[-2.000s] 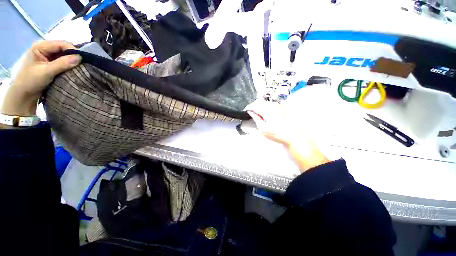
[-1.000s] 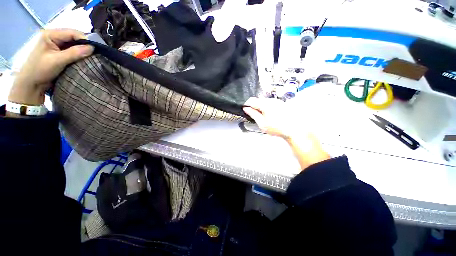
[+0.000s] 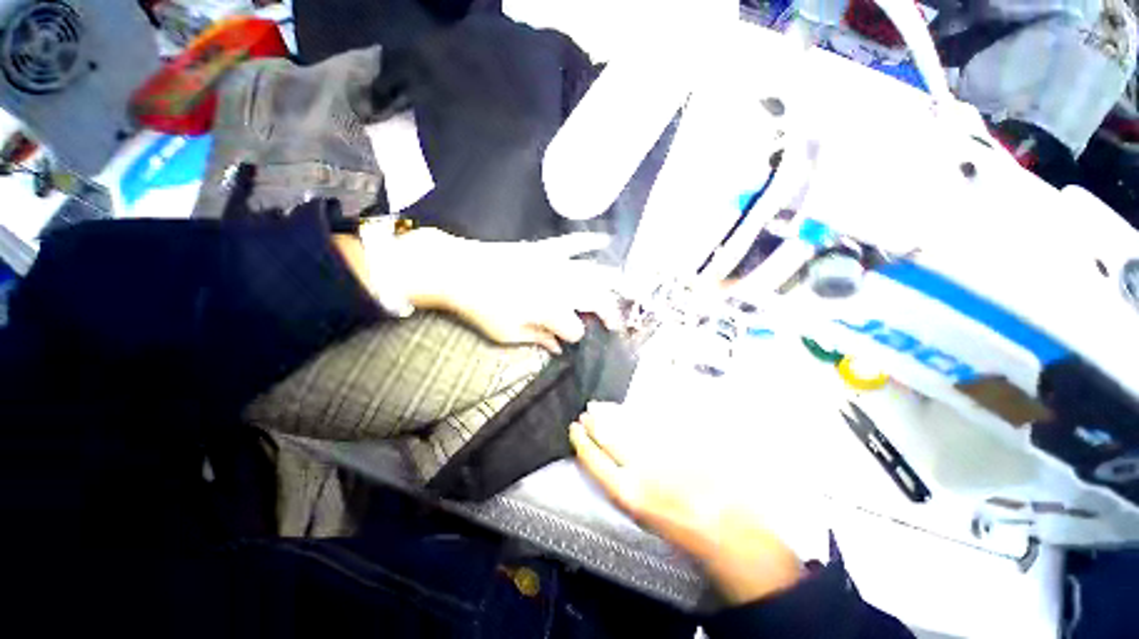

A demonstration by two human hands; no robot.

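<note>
The plaid fabric [image 3: 419, 375] lies at the table's front edge, partly under my left forearm, with a black band [image 3: 531, 431] running up toward the needle area [image 3: 681, 318] of the white sewing machine [image 3: 924, 162]. My left hand [image 3: 500, 285] lies flat on the fabric, fingers by the needle area; overexposure blurs it. My right hand [image 3: 681, 493] touches the black band's right edge with its fingertips, the fingers extended. Whether either hand pinches the cloth is unclear. The presser foot and needle are too bright to make out.
Black fabric [image 3: 481, 131] and a grey garment piece [image 3: 294, 131] lie behind my left hand. A red-orange box [image 3: 206, 81] and a grey casing with a round fan [image 3: 63, 63] stand upper left. Black snips [image 3: 884, 452] and green-yellow scissors handles [image 3: 859, 371] lie right of the needle.
The view has shifted and tilted. My left hand has moved from the fabric's far left end to beside the needle area. The band is no longer stretched between my hands; my right hand now lies beside it.
</note>
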